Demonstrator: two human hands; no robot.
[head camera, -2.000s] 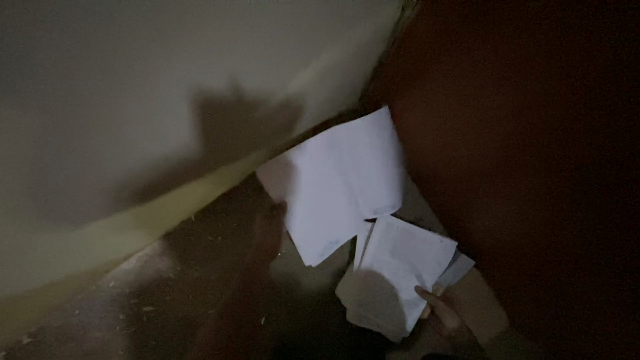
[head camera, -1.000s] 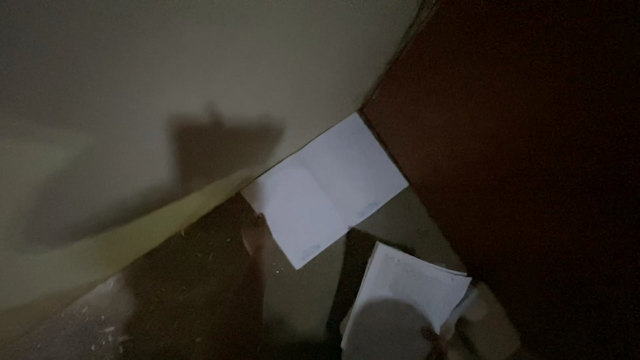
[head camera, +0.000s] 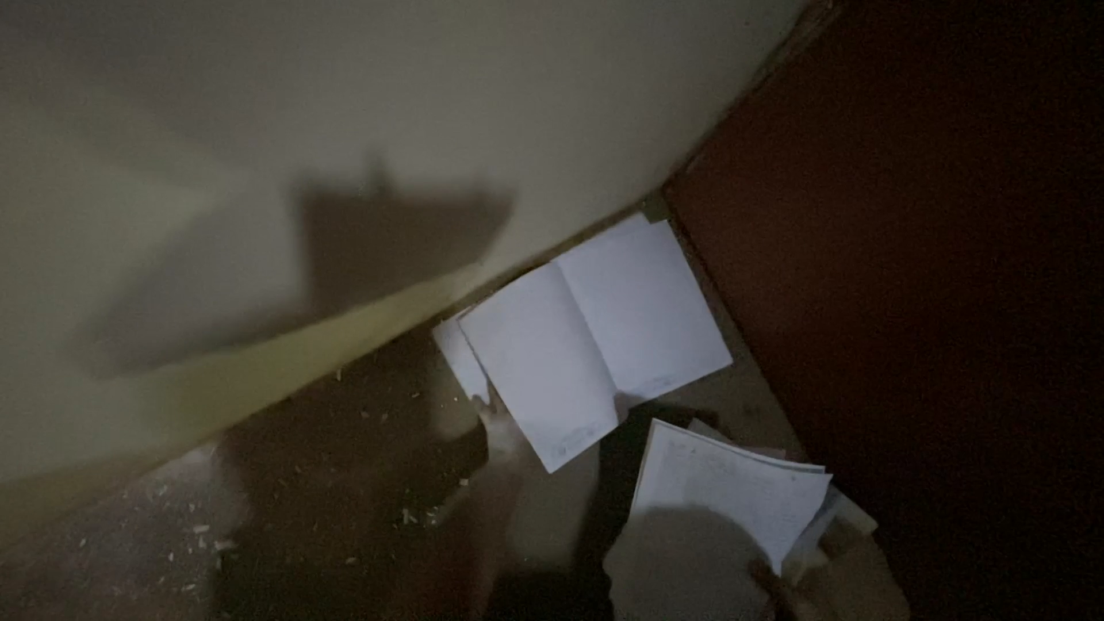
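In dim light, white paper sheets with a crease down the middle (head camera: 595, 341) lie spread low in the corner, between a pale wall and a dark reddish surface. At their lower left edge is my left hand (head camera: 500, 427), its fingertips at the paper; whether they grip it cannot be told. A stack of white papers (head camera: 724, 483) bearing faint writing is at the lower right. My right hand (head camera: 780, 586) holds its lower right edge, mostly in shadow. A round shadow covers the lower part of the stack.
The pale wall (head camera: 388, 103) rises at the upper left with dark shadows on it. On the right stands a dark reddish-brown surface (head camera: 931, 285). Small pale bits are scattered over the dark floor (head camera: 345, 492) at the lower left.
The creased sheets were lifted and tilted two seconds ago and lay flat in the corner one second ago. Now another sheet's edge shows beneath them at the left.
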